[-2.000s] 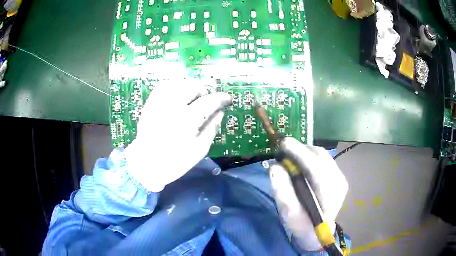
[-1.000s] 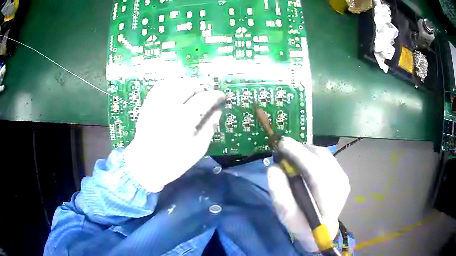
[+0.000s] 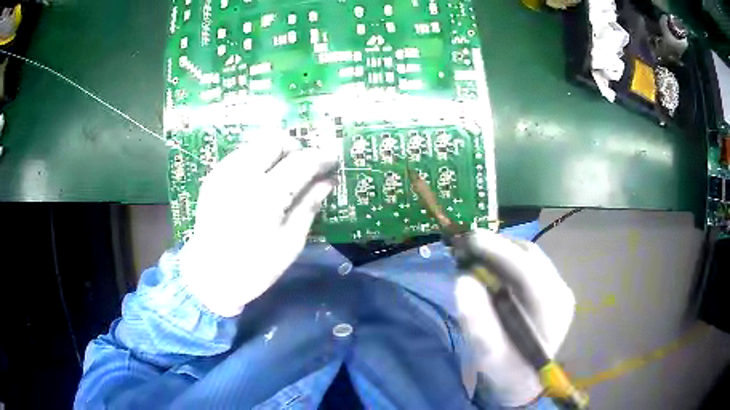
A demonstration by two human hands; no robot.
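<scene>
The green circuit board (image 3: 320,72) lies on the green mat and reaches past the front edge above my lap. My white-gloved left hand (image 3: 256,208) is over its lower left part, fingertips together on a thin solder wire (image 3: 88,94). The wire's short end shows to the right of the fingertips. My white-gloved right hand (image 3: 516,308) is at the board's front right, holding the soldering iron (image 3: 512,312) like a pen. The iron's tip points up-left over the small parts; whether it touches cannot be told.
A black tray (image 3: 582,68) at the upper right holds a yellow sponge (image 3: 643,81), a silvery granular clump (image 3: 667,90), crumpled white cloth (image 3: 608,40) and a metallic container (image 3: 672,30). Another board (image 3: 719,148) is at the far right. A black cord (image 3: 560,224) runs behind my right hand.
My left hand has moved slightly left, and a length of wire now shows beyond its fingertips. My right hand and the lower part of the iron have shifted right. The board appears slightly further left and up.
</scene>
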